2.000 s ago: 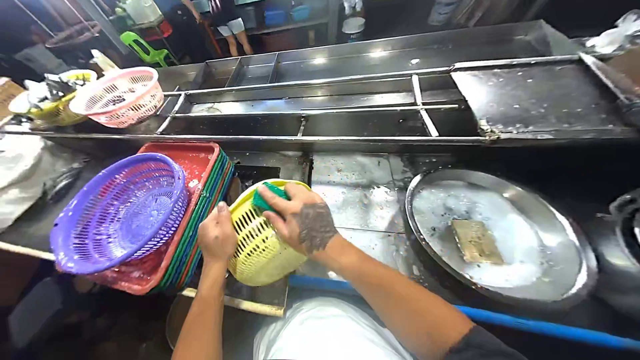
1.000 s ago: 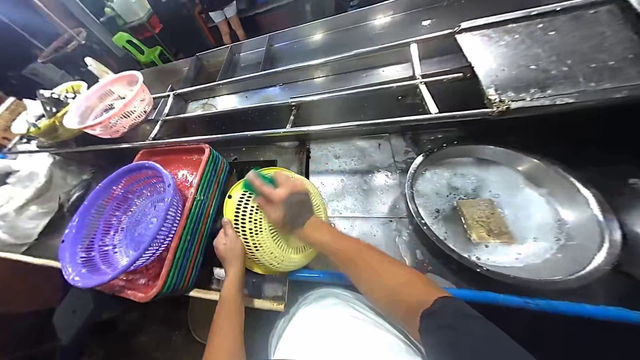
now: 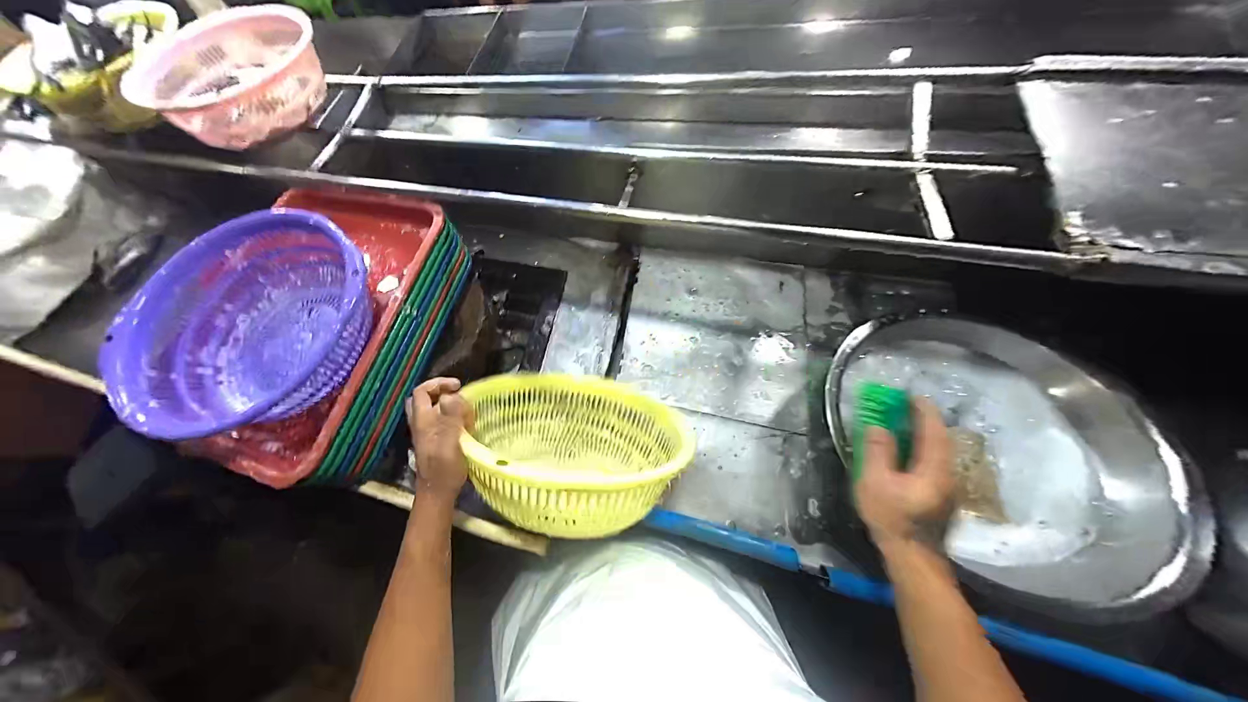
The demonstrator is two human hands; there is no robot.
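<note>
My left hand [image 3: 439, 434] grips the left rim of a yellow plastic colander basket [image 3: 575, 502], which is tilted with its open side up at the counter's front edge. My right hand [image 3: 909, 478] holds a green scrubber [image 3: 882, 414], slightly blurred, over the left part of a wide metal basin [image 3: 1160, 487]. Whitish, sudsy water lies in the basin, and a tan block or sponge [image 3: 978, 478] is in it, partly behind my right hand.
A purple plastic basket [image 3: 229, 322] rests on stacked red, green and blue trays [image 3: 400, 341] at left. A pink basket [image 3: 229, 78] stands farther back. Metal channels with divider bars [image 3: 634, 151] run behind the steel counter [image 3: 717, 341]. A blue pipe [image 3: 721, 536] crosses its front edge.
My right hand, with the green scrubber, has moved from the yellow basket to the basin on the right. The basket has tipped from facing me to a more upright position, still held by my left hand.
</note>
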